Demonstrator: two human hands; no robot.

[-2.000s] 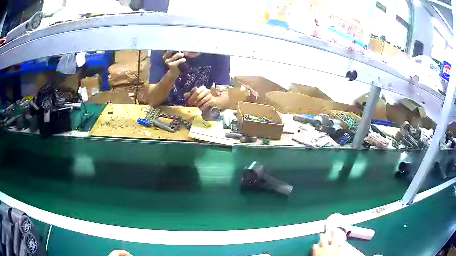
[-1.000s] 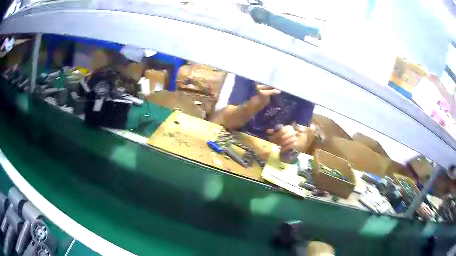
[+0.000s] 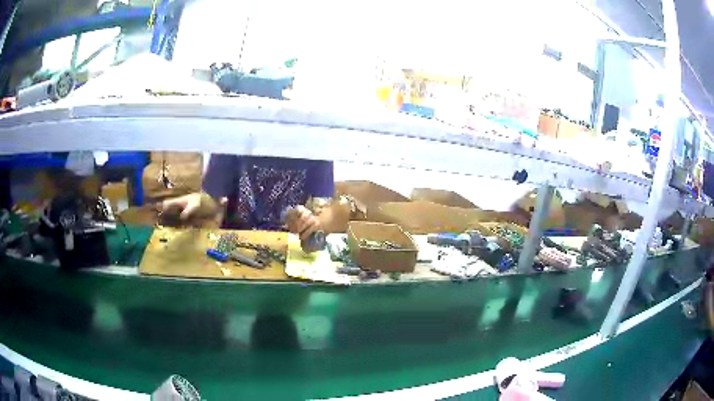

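A grey fan head (image 3: 176,389) with a round spoked guard shows at the bottom edge, left of centre; its lower part is cut off, and no hand shows on it. At the bottom right a pale pink fan (image 3: 550,379) lies over the white strip, with another pink shape just below it, cut off by the edge. More grey fans (image 3: 35,388) lie in the bottom left corner. Neither of my hands can be made out.
The green belt (image 3: 376,313) crosses in front, with a dark item (image 3: 567,301) on it at the right. A metal shelf rail (image 3: 313,133) and slanted post (image 3: 646,227) stand ahead. Opposite, a person's hands (image 3: 307,223) work behind a wooden board (image 3: 176,254) and parts box (image 3: 381,251).
The view has swung and levelled again. The grey fan on the belt, with a hand by it one second ago, no longer shows there. A grey fan head now shows at the bottom edge.
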